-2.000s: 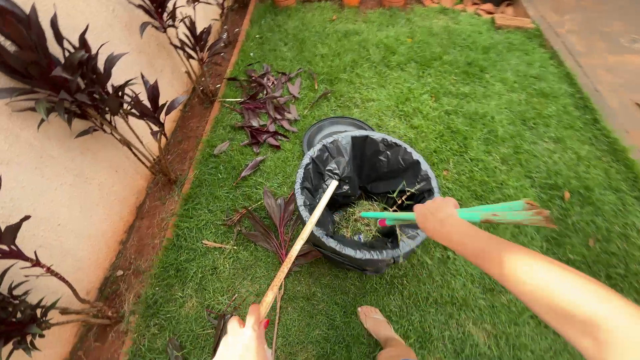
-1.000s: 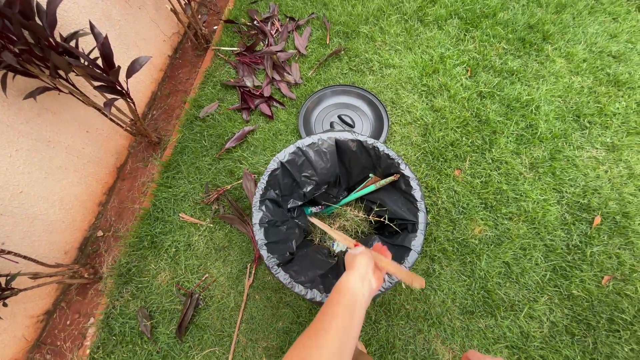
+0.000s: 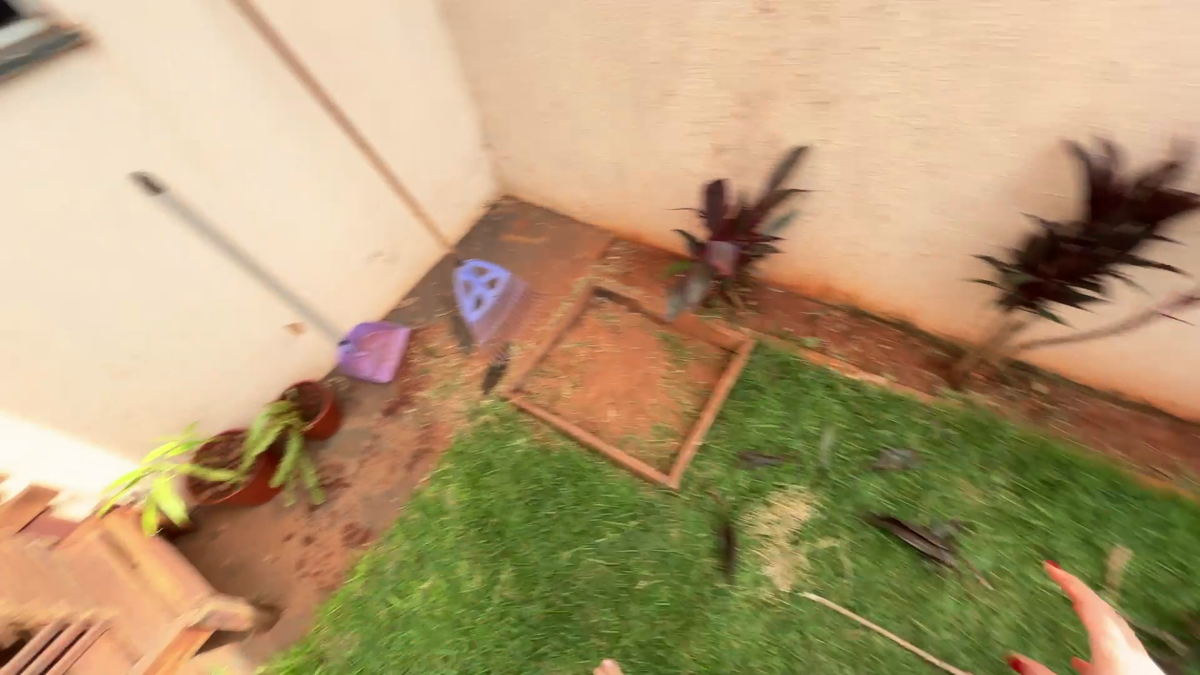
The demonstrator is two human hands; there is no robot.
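Note:
My right hand (image 3: 1092,623) reaches in at the lower right corner, partly cut off by the frame. Its fingers with red nails are spread, and nothing shows between them. Nearest to it lie a thin dry stick (image 3: 881,630) and dark fallen leaves (image 3: 914,539) on the grass. A patch of dry clippings (image 3: 783,536) is to their left. A small bit of skin shows at the bottom middle edge, too little to tell what part it is. My left hand cannot be made out. The picture is blurred.
A purple dustpan (image 3: 375,352) and a blue-purple rake or broom head (image 3: 486,298) stand by the wall. Beside them a brick-edged square (image 3: 623,384) borders the lawn. Potted plants (image 3: 230,469), clay tiles (image 3: 131,572) and dark-leaved shrubs (image 3: 727,234) stand around.
The view has swung to the wall corner, and the lined bin is out of sight. A hand gripped a wooden stick over the bin a second ago; my visible hand is now spread without it.

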